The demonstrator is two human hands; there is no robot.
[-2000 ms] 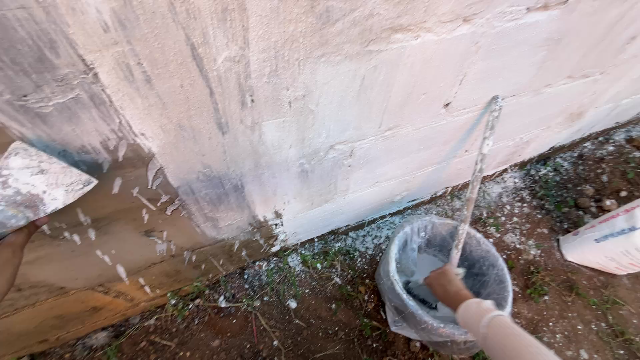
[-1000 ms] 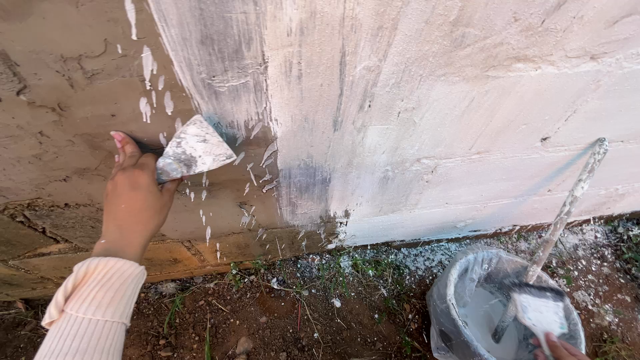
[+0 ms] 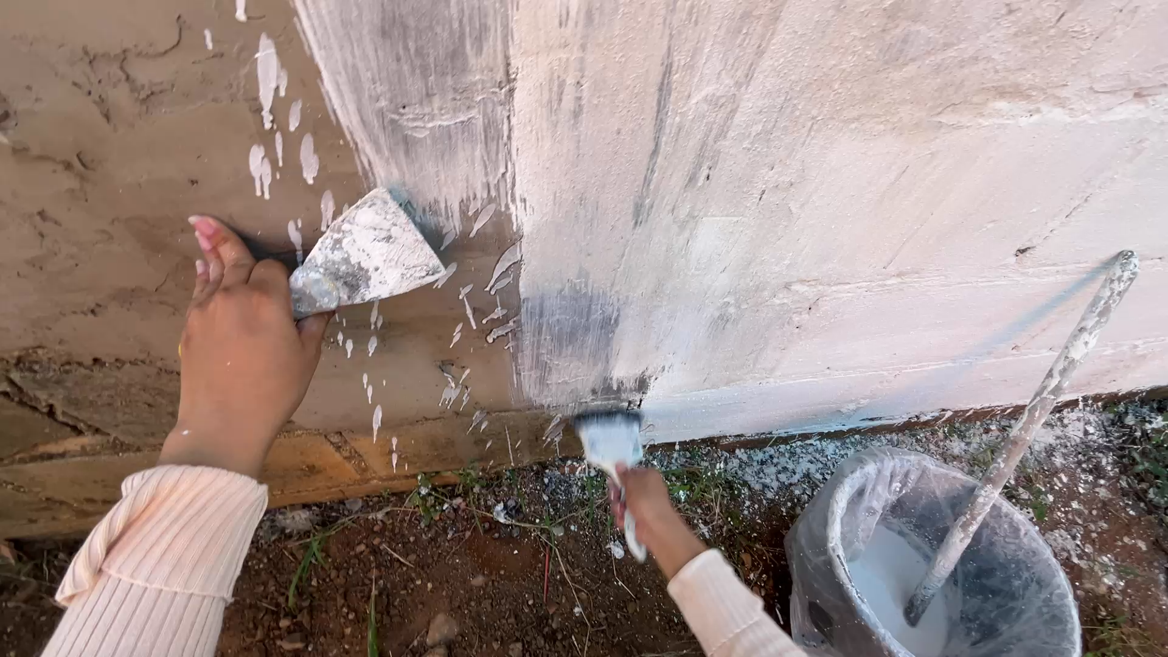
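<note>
My left hand grips a wide scraper crusted with dried paint, its blade lying close to the brown wall beside white drips. My right hand holds a paintbrush by its handle. The brush's bristles are at the foot of the wall, where the white coat meets the brown surface. To the right of that hand stands a bucket lined with clear plastic, with white paint inside. A paint-spattered stick leans in it.
Bare soil with pebbles and tufts of grass runs along the wall's base. White flecks lie scattered on the ground near the bucket. A yellowish-brown ledge forms the bottom of the wall at left.
The brush in my right hand has moved from over the bucket to the wall's base. My left hand, at the left edge two seconds ago, now shows fully with the scraper. The view has shifted.
</note>
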